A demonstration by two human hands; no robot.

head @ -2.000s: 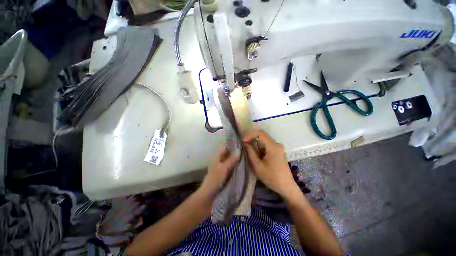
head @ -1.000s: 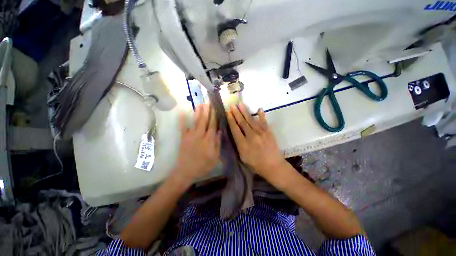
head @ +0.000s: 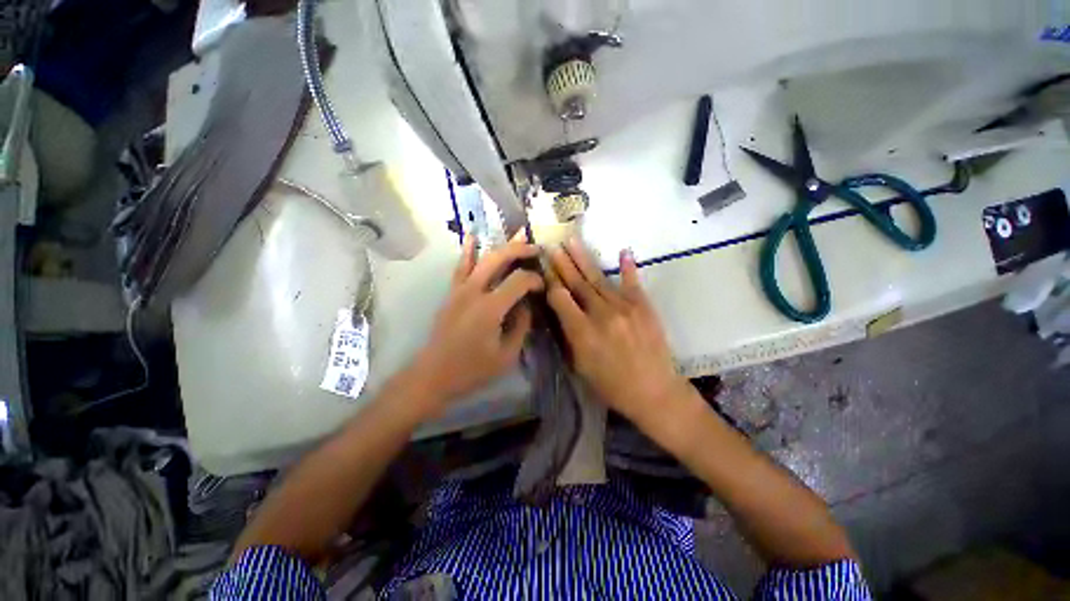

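A grey-brown fabric strip (head: 554, 405) runs from under the sewing machine's needle area (head: 528, 194) down over the table edge to my lap, with a paler beige side (head: 586, 446) on its right. My left hand (head: 481, 317) lies on the strip's left, fingers bent, fingertips on the fabric close to the presser foot. My right hand (head: 610, 335) lies flat on the strip's right side, fingers pointing to the foot. The fabric under my fingers is partly hidden.
Fanned grey panels (head: 229, 164) lie at the left. A white tag (head: 347, 352) hangs on a cord beside the lamp (head: 387, 211). Green-handled shears (head: 812, 194), a black stick (head: 699, 141), a small grey plate (head: 722, 197) and a black panel (head: 1026, 230) are at the right.
Both hands have moved up from the table edge to beside the needle. Since a second ago, my left fingers have bent inward onto the strip. The camera view has shifted.
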